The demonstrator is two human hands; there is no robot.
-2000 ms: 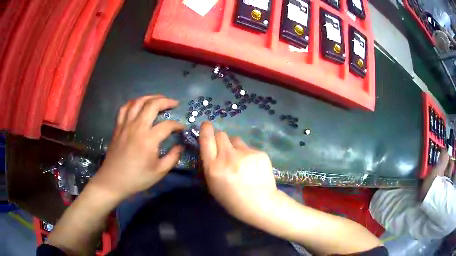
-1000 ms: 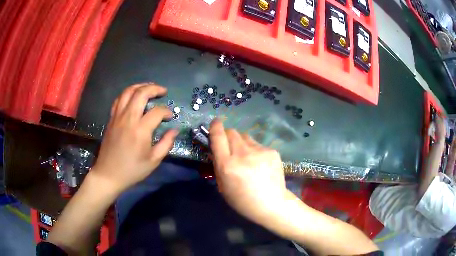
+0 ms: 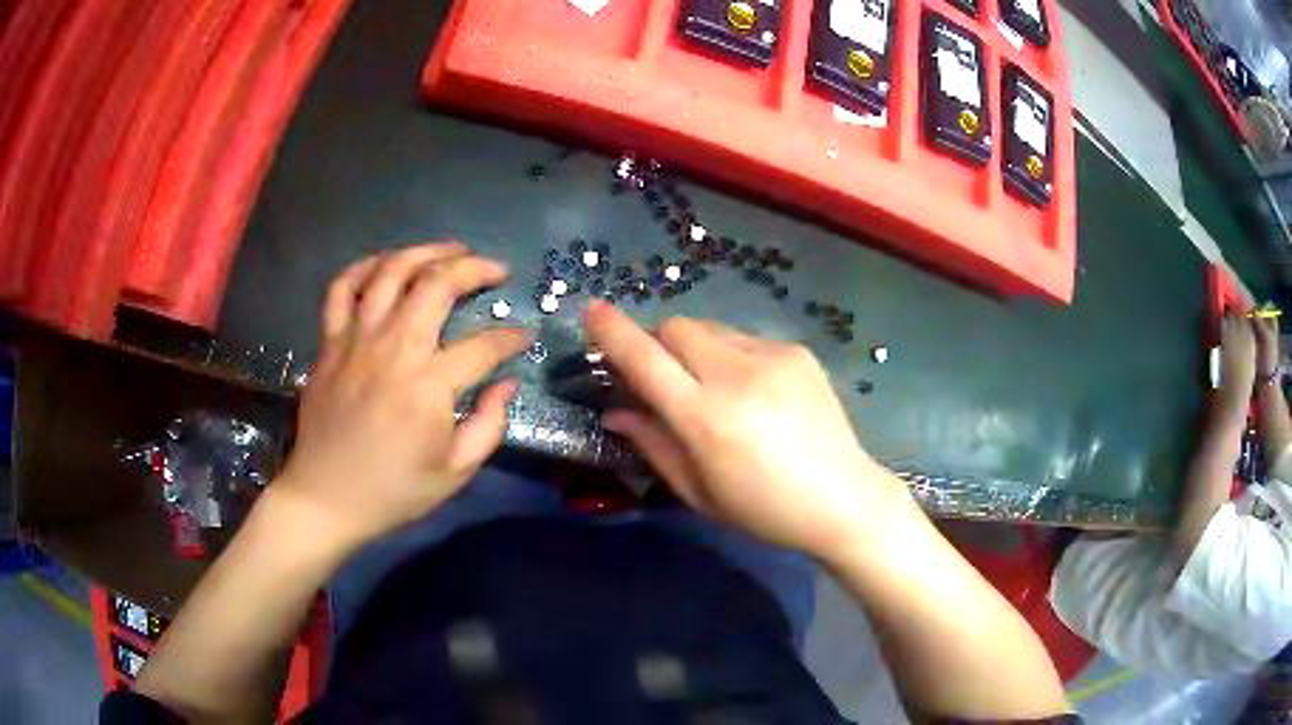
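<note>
Many small black plugs (image 3: 624, 269), some showing white, lie scattered on the dark green mat (image 3: 992, 411). My left hand (image 3: 397, 383) is palm down at the mat's front edge, left of the plugs, fingers apart and curled. My right hand (image 3: 737, 418) is just below the plugs, index finger extended and thumb apart from it. A small dark piece with a shiny end (image 3: 592, 371) lies by my right index finger and thumb; whether they grip it cannot be told. A red foam tray (image 3: 737, 142) behind holds black units with white labels (image 3: 956, 82).
Stacked red foam trays (image 3: 142, 156) stand at the left. An open carton (image 3: 71, 439) with clear plastic bags (image 3: 213, 475) is below the bench edge. Another person's arms in white sleeves (image 3: 1176, 588) reach to a red tray at the far right.
My right hand has turned, its thumb now showing apart from the index finger. My left hand has shifted slightly right since a second ago. The other person's hands have moved at their tray.
</note>
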